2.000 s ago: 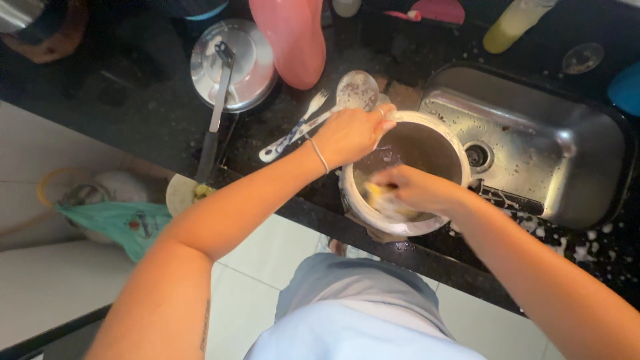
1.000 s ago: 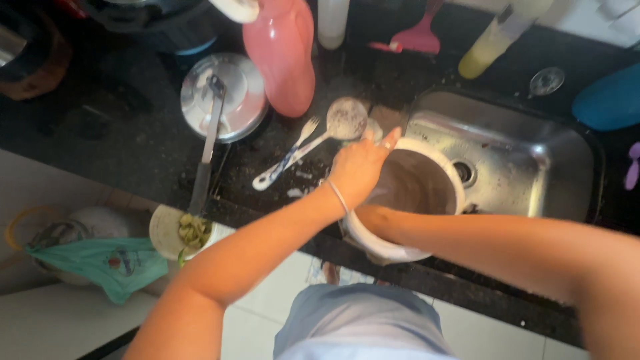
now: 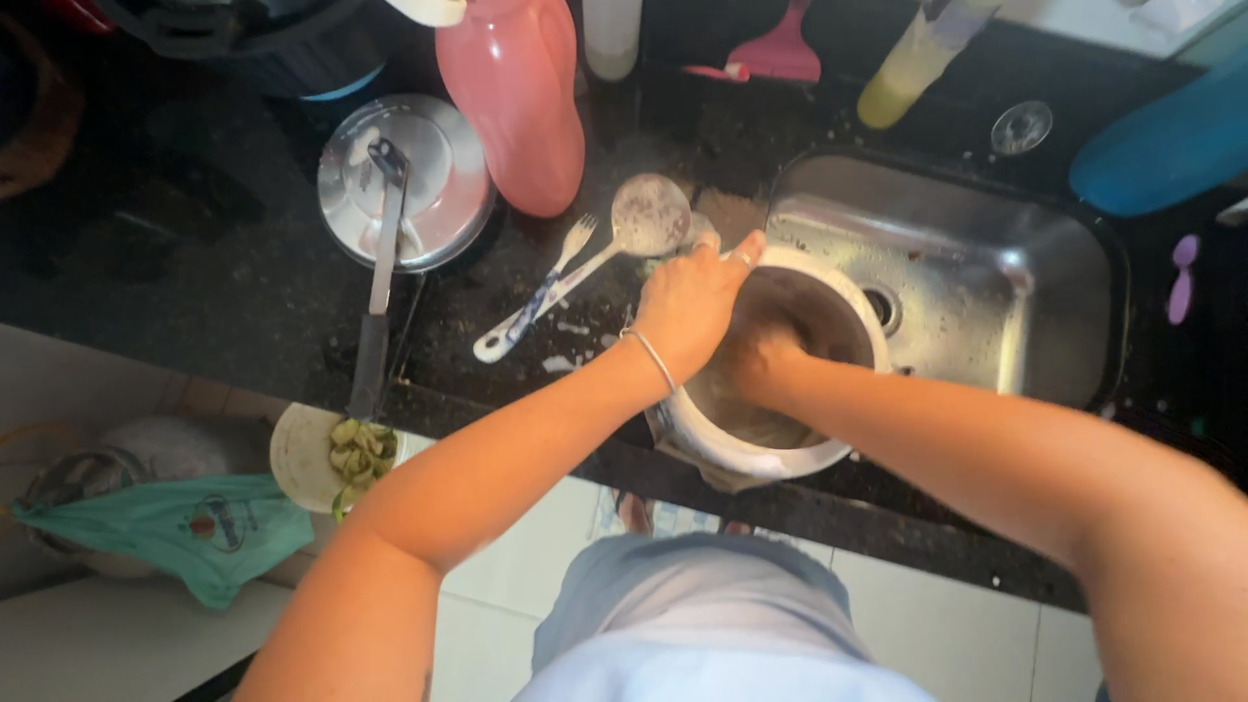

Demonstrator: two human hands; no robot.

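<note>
A deep metal pot (image 3: 868, 312) with a pale rim stands at the front edge of the dark counter, beside the sink. My left hand (image 3: 697, 297), with a ring and a bracelet, grips the pot's left rim. Inside the pot is my right hand (image 3: 770, 356); its fingers are hidden, and I cannot tell whether they hold anything. Left of the pot, a perforated skimmer (image 3: 651, 214) lies with a fork (image 3: 577, 237) across its handle. Farther left, a tool with a black handle (image 3: 369, 366) rests on a round metal lid (image 3: 448, 229).
The steel sink basin (image 3: 1063, 292) is right of the pot. Behind stand a pink bottle (image 3: 517, 107), a yellowish bottle (image 3: 897, 88) and a blue container (image 3: 1160, 146). A bowl of peelings (image 3: 292, 453) and a green bag (image 3: 185, 526) are below the counter's left part. A purple spoon (image 3: 1183, 278) lies at right.
Two seconds ago my right hand was blurred near the pot's front inner side, with something yellow at it; now it is deeper inside. My left hand stays on the rim.
</note>
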